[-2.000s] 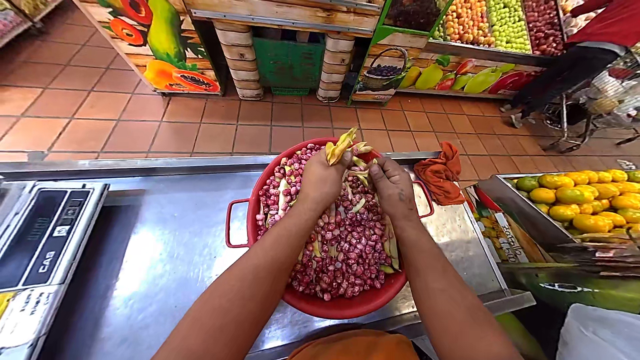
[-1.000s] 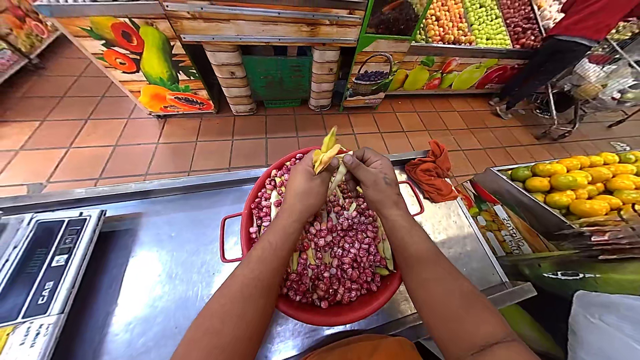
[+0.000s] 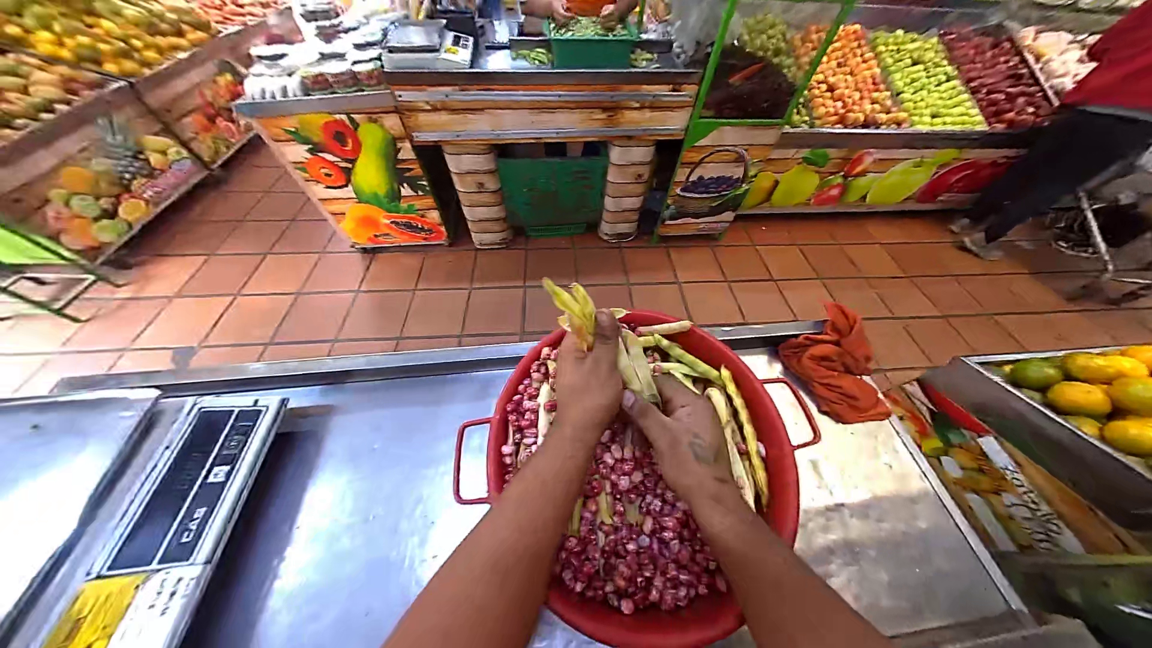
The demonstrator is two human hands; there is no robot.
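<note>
A round red plastic tub (image 3: 781, 486) with two side handles holds many shelled red-speckled beans (image 3: 630, 540). Several long whitish and yellow-green bean pods (image 3: 740, 414) lie along its right side and far edge. Above the far half of the tub, my left hand (image 3: 589, 373) grips a bunch of yellowish empty-looking pods (image 3: 576, 310) that stick up past the fingers. Close beside it, my right hand (image 3: 679, 427) is lower, its fingers around pale bean pods (image 3: 637, 364) that reach up towards the left hand.
The tub stands on a metal counter (image 3: 360, 450). A digital scale (image 3: 180, 495) is at the left, an orange cloth (image 3: 837, 364) on the right far edge, a crate of yellow fruit (image 3: 1089, 396) further right. Across the tiled floor are produce stands, a person at a green tub (image 3: 589, 45) and a person in red (image 3: 1116, 67).
The view has tilted up. My right hand has gone down from beside the left hand to the pods in the tub. More long pods now show at the tub's right side.
</note>
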